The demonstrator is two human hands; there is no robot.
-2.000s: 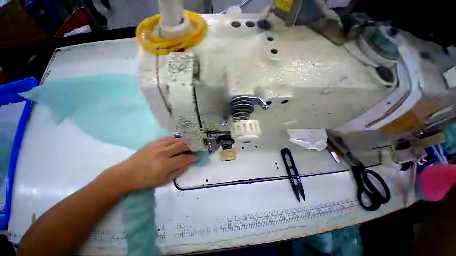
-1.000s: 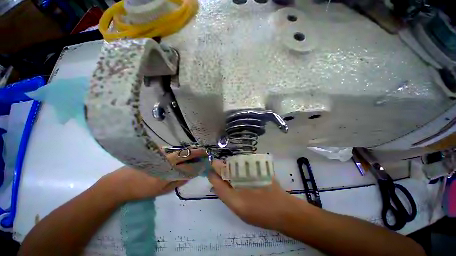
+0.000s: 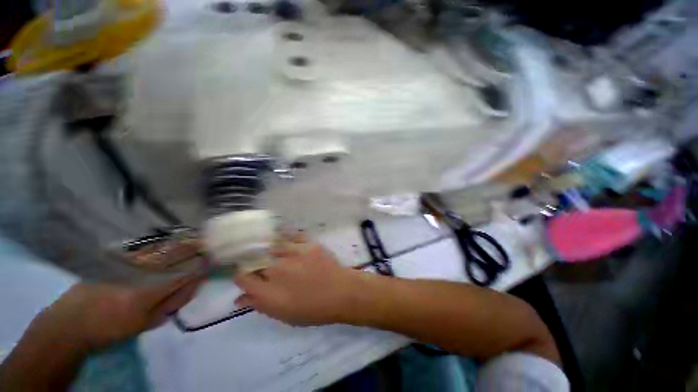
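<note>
The frame is blurred. My left hand (image 3: 126,306) is at the lower left, its fingertips by the needle area under the sewing machine head (image 3: 360,99). My right hand (image 3: 298,283) is just right of it, fingers bent, below the cream tension dial (image 3: 241,237). A small bit of sea-green fabric shows between the fingertips. The ruffle strip (image 3: 115,367) hangs below my left hand. I cannot tell whether either hand grips the fabric. The presser foot is hidden by the dial and fingers.
Black thread snips (image 3: 376,246) lie beyond my right forearm, partly covered by it. Scissors with black handles (image 3: 482,256) lie to their right. A pink pad (image 3: 593,233) is at the far right. Yellow loops (image 3: 84,38) sit on the machine top. A printed-ruler table (image 3: 229,356) runs in front.
My right hand came in from the right to the needle area, and its fingers now sit right of the dial's underside. The view swung right, so machine, scissors and snips appear further left.
</note>
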